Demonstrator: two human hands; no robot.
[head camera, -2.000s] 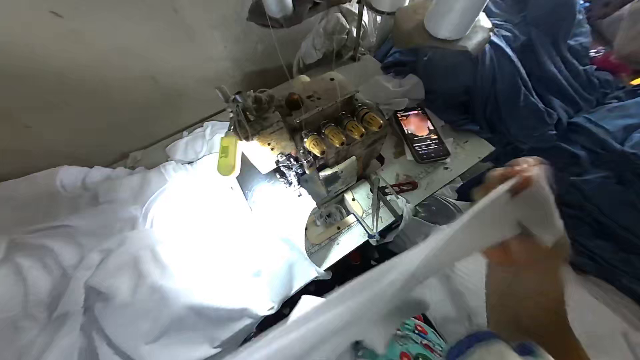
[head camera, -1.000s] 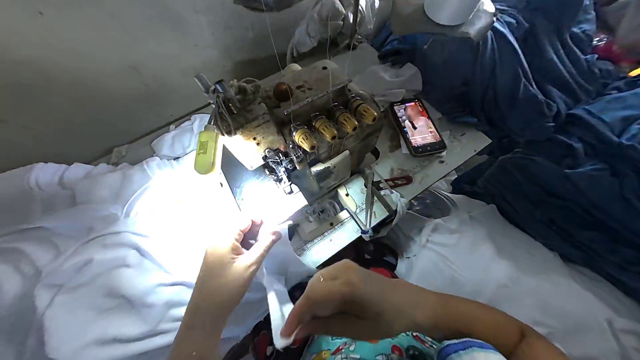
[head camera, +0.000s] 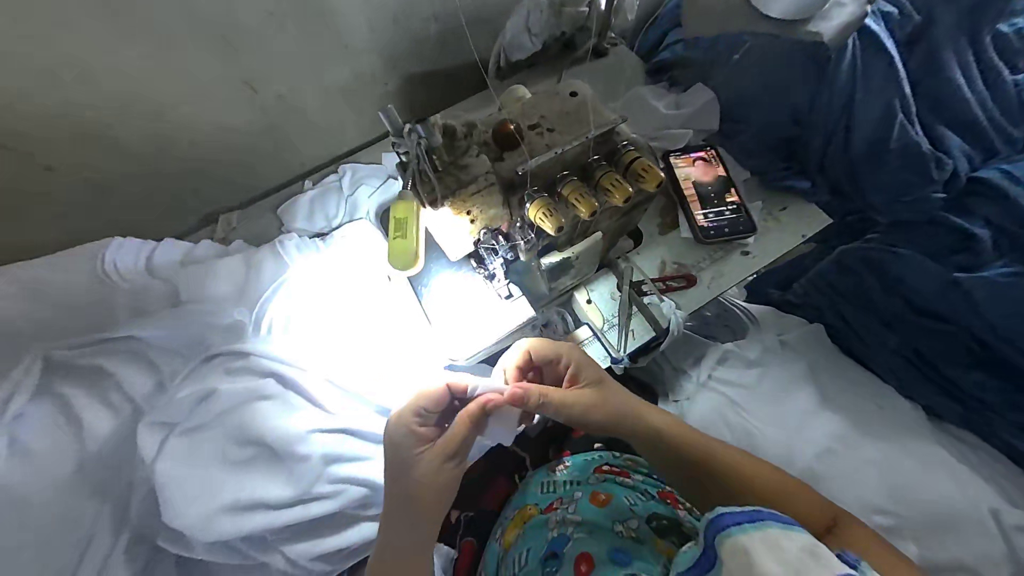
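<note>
My left hand (head camera: 436, 436) and my right hand (head camera: 560, 384) meet just in front of an overlock sewing machine (head camera: 560, 152). Between them they pinch a small folded piece of white fabric (head camera: 502, 420), whose lower end hangs under the fingers. The machine's presser foot (head camera: 498, 260) and its brightly lit plate lie beyond my hands, with no fabric plainly under the foot. Yellow thread tension knobs (head camera: 578, 196) line the machine's front. Metal tweezers (head camera: 625, 312) rest on the machine's right part, near a red-handled tool (head camera: 672, 283).
White fabric (head camera: 264, 432) is heaped at left, and more white cloth (head camera: 808, 424) lies at right. Dark blue fabric (head camera: 896, 240) is piled at the far right. A smartphone (head camera: 710, 194) with a lit screen lies on the table (head camera: 780, 220). A yellow-green lamp (head camera: 406, 234) hangs beside the machine.
Two seconds ago my right hand held white fabric raised at the right. One second ago both hands were low and apart before the machine; now they are together at the small white piece.
</note>
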